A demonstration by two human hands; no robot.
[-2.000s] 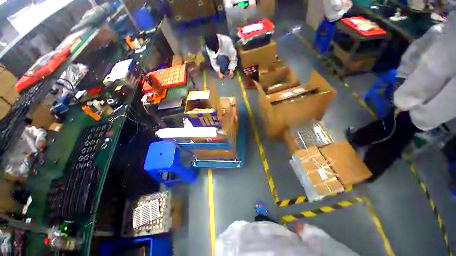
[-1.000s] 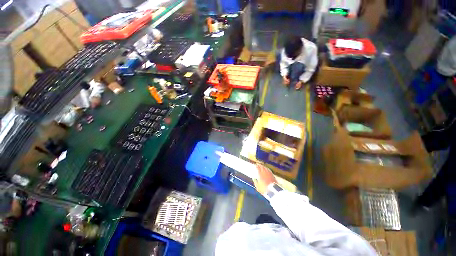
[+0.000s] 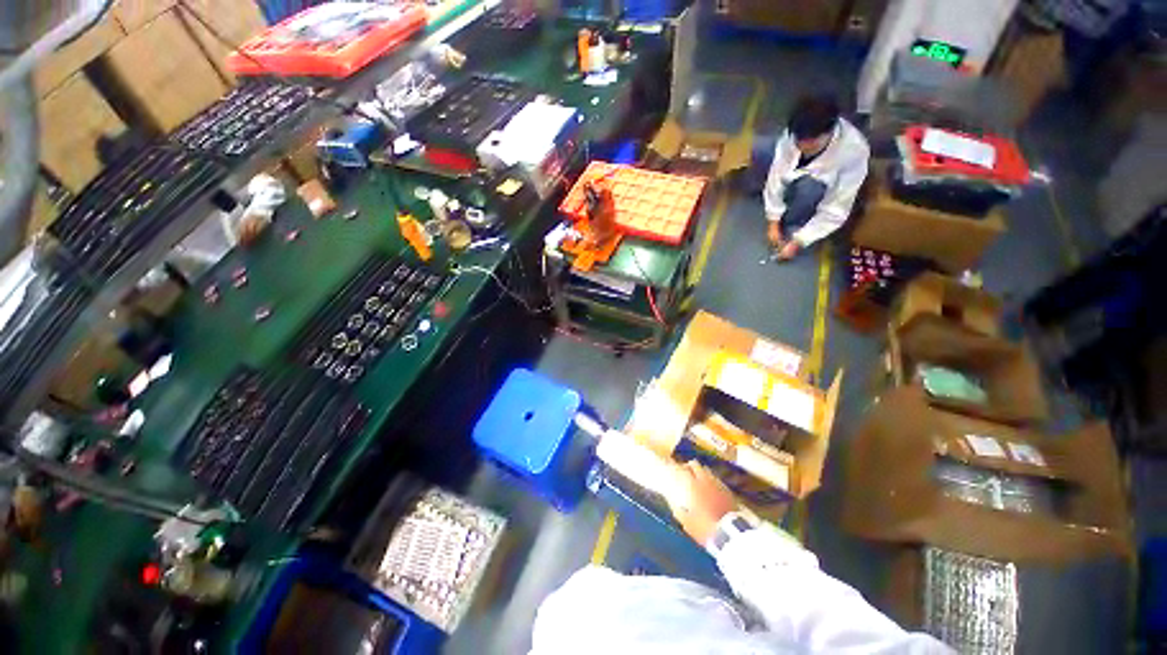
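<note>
My right hand (image 3: 699, 499), bare with a band at the wrist, reaches in from the lower right. It lies against the right end of a long white piece (image 3: 634, 459). Blur hides whether the fingers grip the piece or only rest on it. The white piece slants beside an open cardboard box (image 3: 819, 441) that holds smaller packages, and its far tip lies at the edge of a blue stool (image 3: 527, 420). My left hand is not in view.
A green bench (image 3: 307, 275) with black trays (image 3: 371, 320) runs along the left. A pale parts tray (image 3: 435, 550) and blue bin (image 3: 288, 614) are below it. A person (image 3: 815, 179) squats ahead. Open cartons (image 3: 1088, 493) stand on the right.
My right hand has come into view since the oldest frame and lies at the white piece. The view has turned right, then moved slightly. The piece now slants instead of lying level.
</note>
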